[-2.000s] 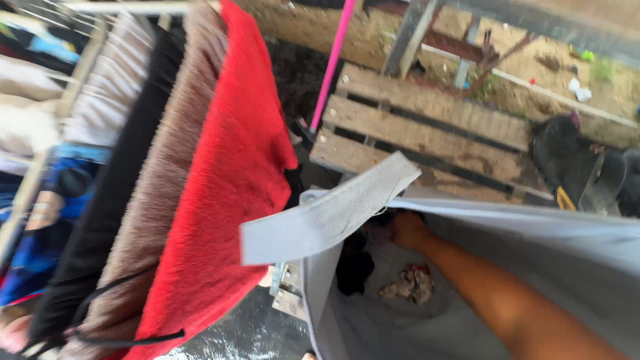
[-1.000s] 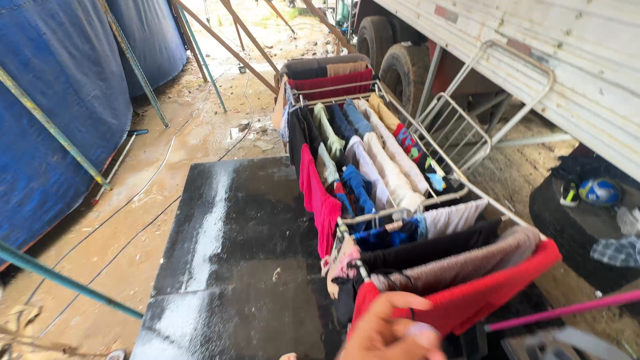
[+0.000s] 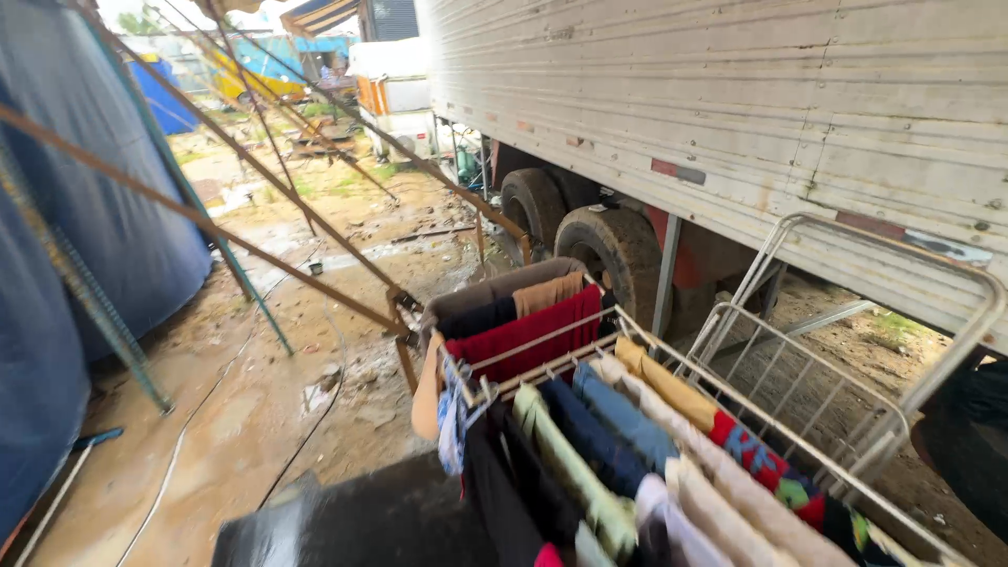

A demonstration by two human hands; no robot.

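Note:
Neither of my hands shows in the head view now. A white folding clothes-drying rack [image 3: 787,441] stands at the lower right, hung with garments. A dark red cloth [image 3: 535,335], a tan cloth [image 3: 549,294] and a grey-brown cloth [image 3: 504,285] hang at its far end. Along the middle rails are a pale green garment [image 3: 571,465], a blue one [image 3: 626,417], a yellow one [image 3: 665,382] and several cream and dark ones. A blue and white cloth [image 3: 453,425] hangs off the near left corner of the far end.
A white metal trailer [image 3: 709,102] with large tyres [image 3: 602,252] runs along the right. A metal frame like a hand truck [image 3: 906,394] leans beside the rack. A wet black platform [image 3: 354,520] lies below. Slanting poles [image 3: 260,260] and a blue tarpaulin [image 3: 118,197] stand left over muddy ground.
The hand seen inside a grey container two seconds ago, and the hand at the rack's near end one second ago, are out of view. The view has swung up toward the trailer and yard.

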